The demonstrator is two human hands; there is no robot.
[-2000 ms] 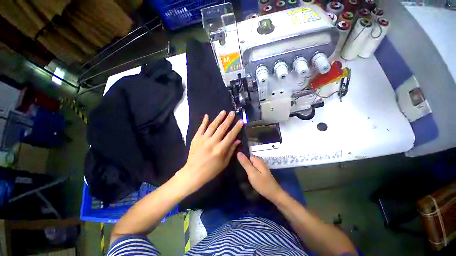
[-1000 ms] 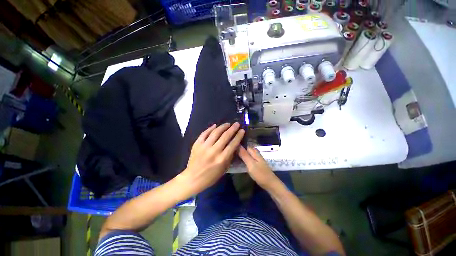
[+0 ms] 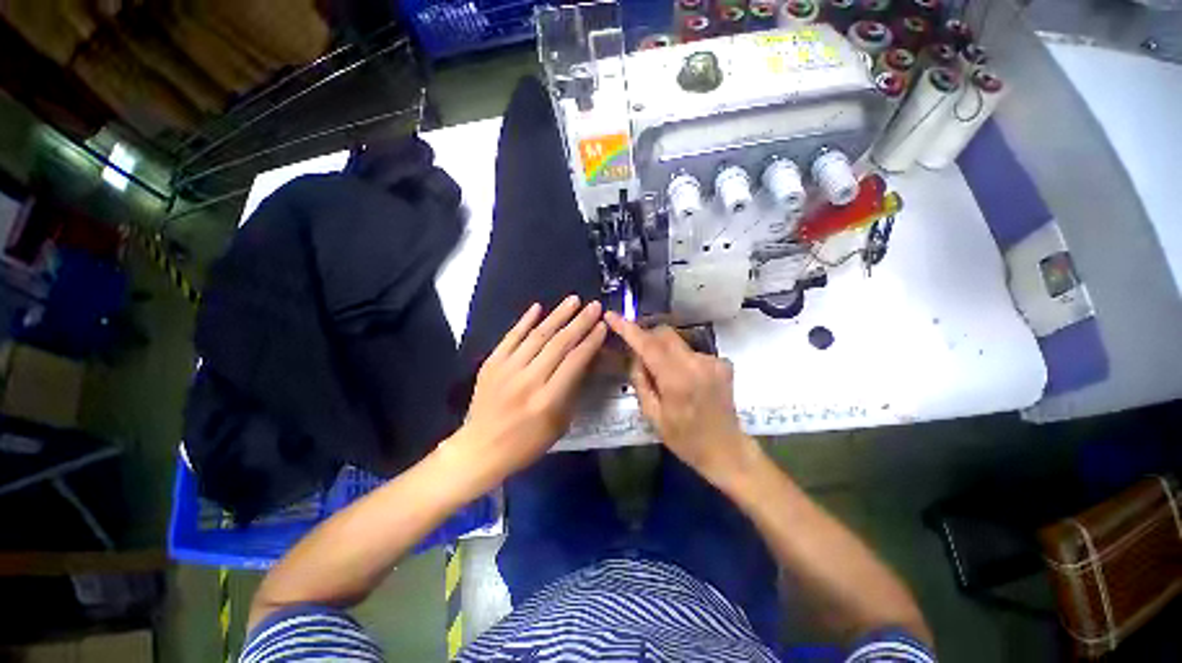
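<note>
A dark cut panel (image 3: 529, 240) lies on the table left of the overlock machine (image 3: 752, 97), its right edge at the presser foot and needle area (image 3: 625, 246). My left hand (image 3: 538, 376) lies flat on the panel just below the needle area, fingers extended. My right hand (image 3: 677, 386) is beside it, index finger pointing at the panel's edge by the presser foot, other fingers curled; whether it pinches fabric cannot be told. The black garment body (image 3: 331, 311) lies bunched to the left and overhangs the table's front edge.
A blue crate (image 3: 240, 525) is under the table's left front. Thread cones (image 3: 933, 117) stand behind the machine. Snips (image 3: 878, 244) and a red-yellow object (image 3: 843, 211) lie at its right side. A clear guard (image 3: 583, 58) is at its upper left. A printed ruler (image 3: 830, 415) runs along the front edge.
My right hand has moved up from below my left hand to the presser foot area. Less of the panel shows near my lap, and its lower end is now by my left hand.
</note>
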